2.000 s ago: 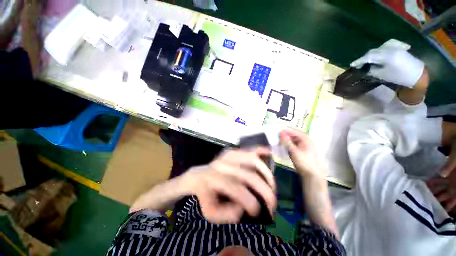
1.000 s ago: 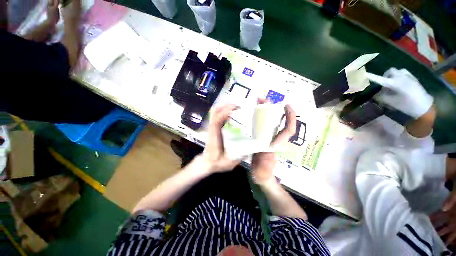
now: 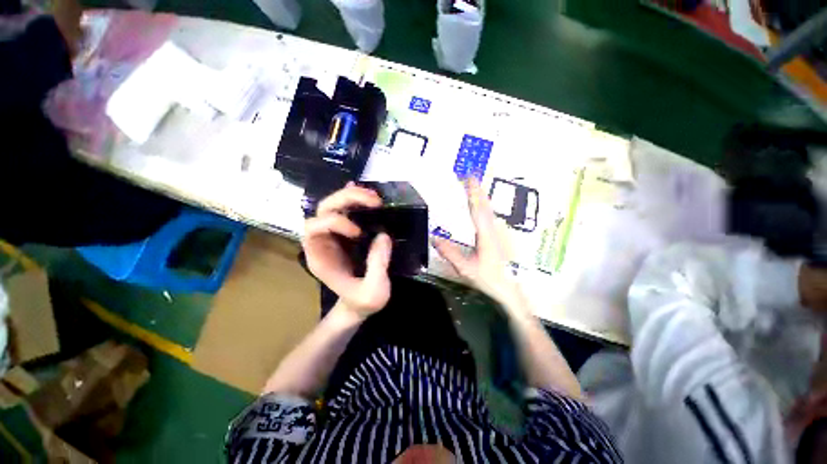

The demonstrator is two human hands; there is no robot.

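Note:
My left hand (image 3: 349, 258) grips a black box-shaped device (image 3: 403, 227) above the bench's near edge, with fingers around its left side. My right hand (image 3: 481, 249) is to the right of the device, apart from it, fingers spread and empty. Its index fingertip is at the lower edge of the blue label sheet (image 3: 473, 154); whether it touches is unclear. A glossy black tray (image 3: 304, 136) with upright flaps and a blue strip inside stands behind and left of the device.
White crumpled sheets (image 3: 150, 95) lie on the bench at left. Dark frame outlines (image 3: 514, 204) and a small blue label (image 3: 420, 104) lie flat. White bagged units (image 3: 456, 41) stand on the green belt. A co-worker's white sleeve (image 3: 689, 313) is at right; a blue stool (image 3: 168, 254) stands below left.
The white open piece between my hands is no longer seen. The black device now shows in my left hand, and my right hand has moved apart to the right.

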